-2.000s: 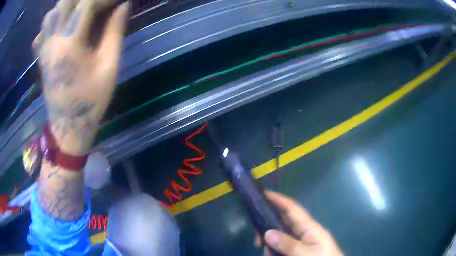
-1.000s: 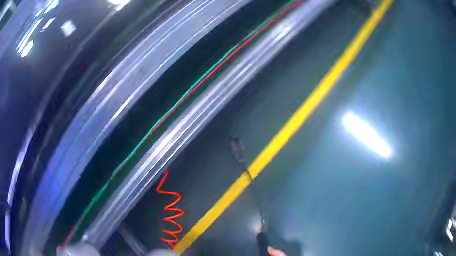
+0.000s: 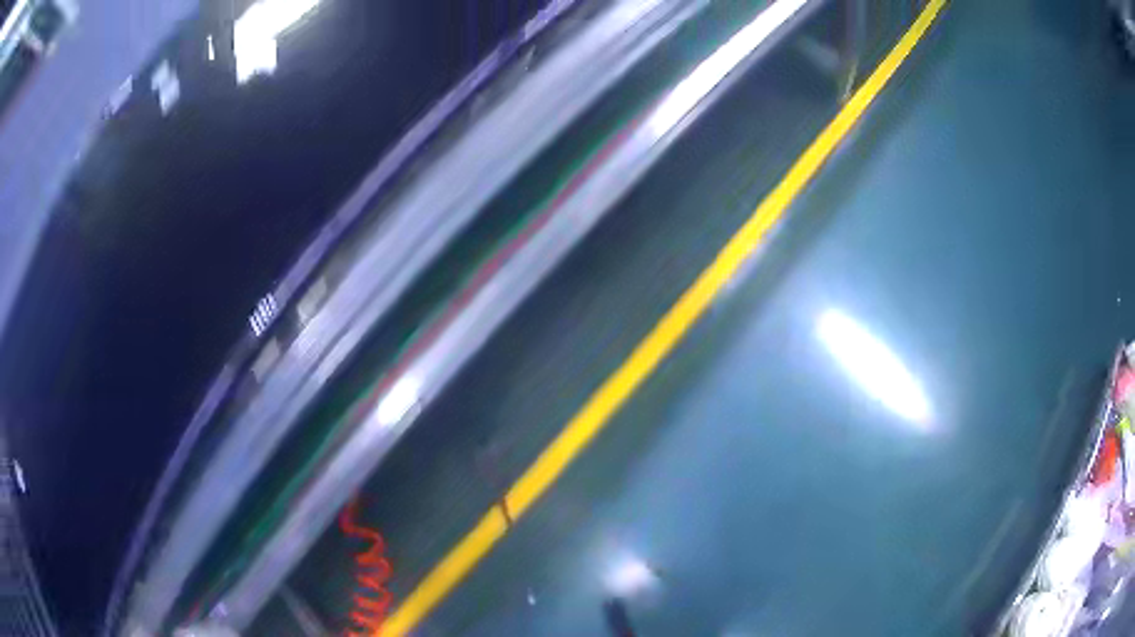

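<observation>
A very large glossy dark panel (image 3: 249, 187) fills the upper left and reflects ceiling lights. A silver-grey grooved strip (image 3: 411, 224) runs along its edge, blurred by motion. Small pale patches show on the strip near its left part. A dark stub (image 3: 619, 616), perhaps the end of the screwdriver or its cord, is cut off by the bottom edge. Neither my left hand nor my right hand is in view.
A silver rail (image 3: 523, 249) runs beside green and red wires. A red coiled hose (image 3: 370, 566) hangs at the bottom left. A yellow line (image 3: 672, 336) crosses the glossy green floor (image 3: 809, 498). Bagged, colourful items (image 3: 1077, 548) lie at the right edge.
My left hand has left the picture. My right hand with the screwdriver moved down out of view. The view has shifted, showing more of the dark panel and the bagged items.
</observation>
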